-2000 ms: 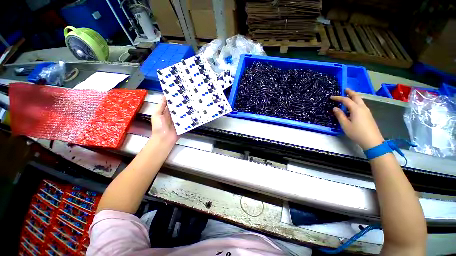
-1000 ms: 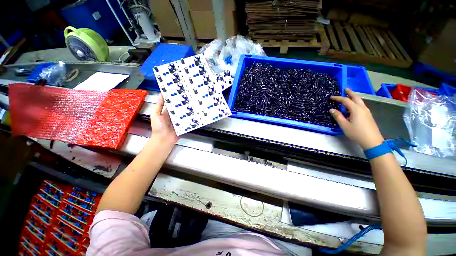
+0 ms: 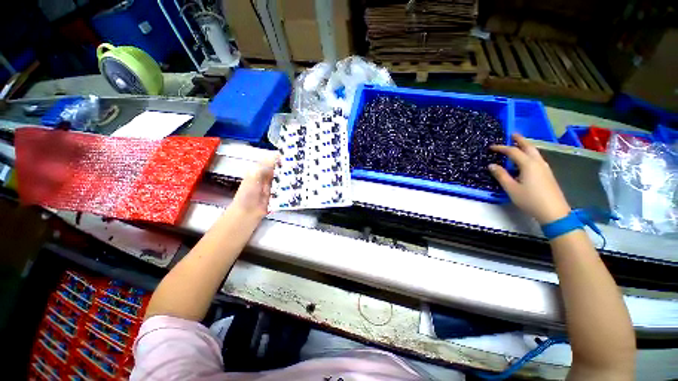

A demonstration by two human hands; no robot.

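Note:
A white PCB panel (image 3: 311,165) with rows of small dark and blue parts stands tilted up in front of me, left of the blue parts bin. My left hand (image 3: 256,187) holds it by its left edge. The blue parts bin (image 3: 427,187) is full of tiny black components (image 3: 424,138). My right hand (image 3: 526,177) is over the bin's right end, fingers bent and apart, with nothing visible in it. A blue wrist strap (image 3: 563,224) is on my right wrist.
Red bubble-wrap (image 3: 111,175) lies at left by a white sheet (image 3: 152,123) and a closed blue box (image 3: 249,100). Clear plastic bags (image 3: 643,182) lie at right. Stacked boards (image 3: 85,327) are in a black tote at lower left. Pale conveyor rails (image 3: 401,271) cross the view. A fan (image 3: 130,69) stands behind.
The panel has turned more upright and shifted slightly right and down, with my left hand turning along with it. My right hand has hardly moved.

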